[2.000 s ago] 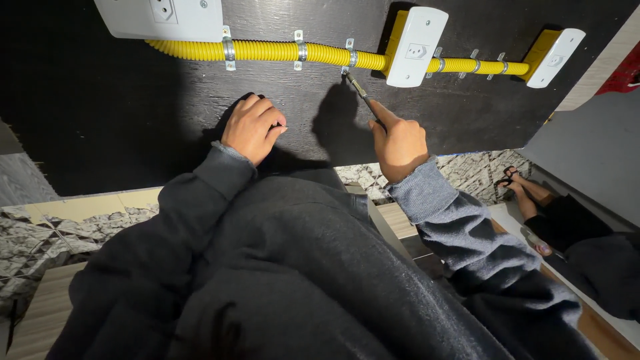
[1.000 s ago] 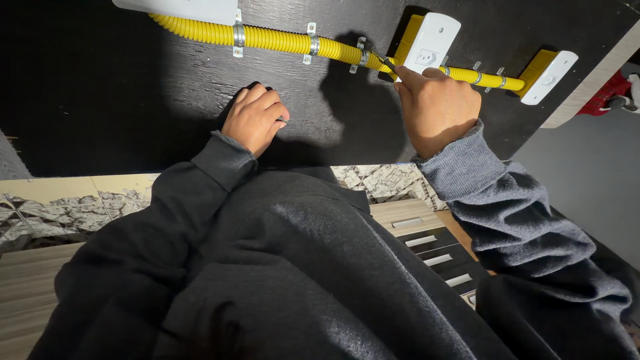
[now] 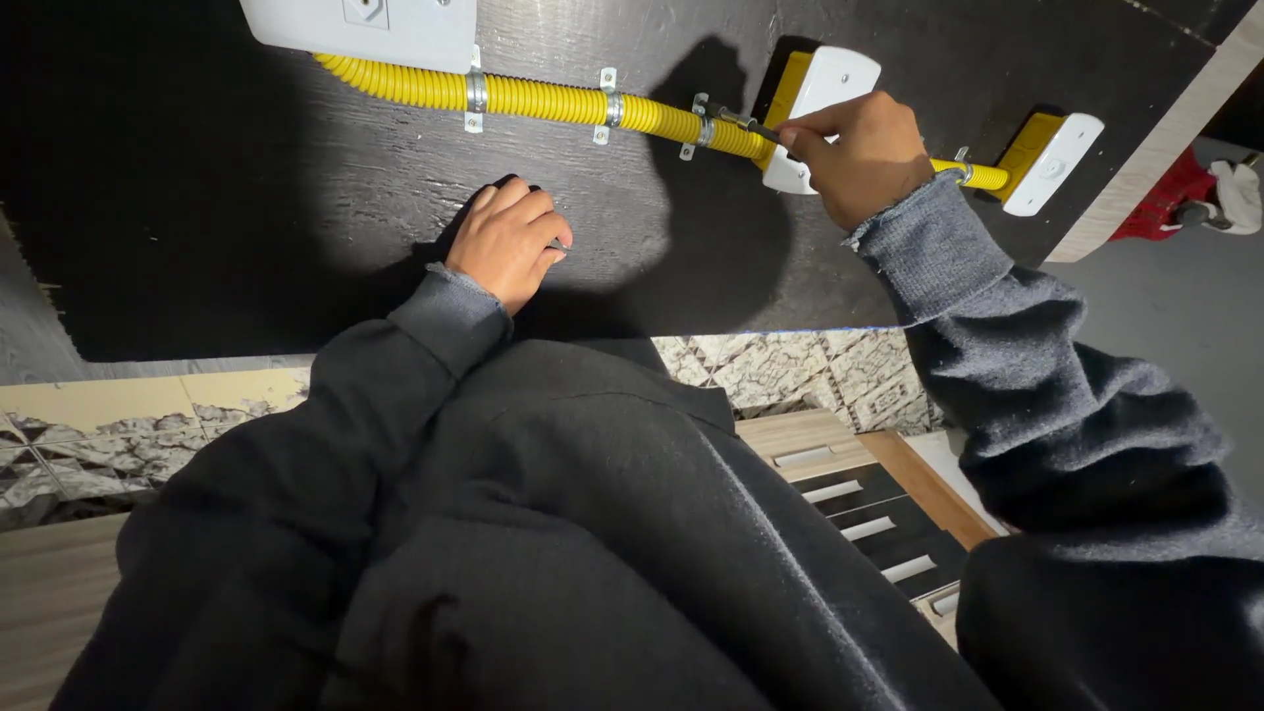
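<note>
Yellow corrugated conduit (image 3: 553,102) runs along a black wooden board, held by several metal saddle clamps (image 3: 614,107). My right hand (image 3: 874,153) grips a thin dark hand tool (image 3: 760,129), perhaps a screwdriver, whose far end is at the upper part of the clamp (image 3: 705,126) nearest the middle outlet box. That yellow box with a white cover (image 3: 839,77) is partly behind my right hand. My left hand (image 3: 511,237) rests on the board below the conduit, fingers curled, with a small dark piece (image 3: 558,246) showing at its fingertips.
A white outlet plate (image 3: 365,30) sits at the upper left, and another outlet on a yellow box (image 3: 1055,166) at the right. Below the board's edge are patterned tiles (image 3: 780,370) and dark drawers with pale handles (image 3: 874,528). A red item (image 3: 1170,197) lies at far right.
Two seconds ago the tool reached the clamp from below; now my right hand is higher and holds it from the right, over the middle outlet. My left hand stays on the board.
</note>
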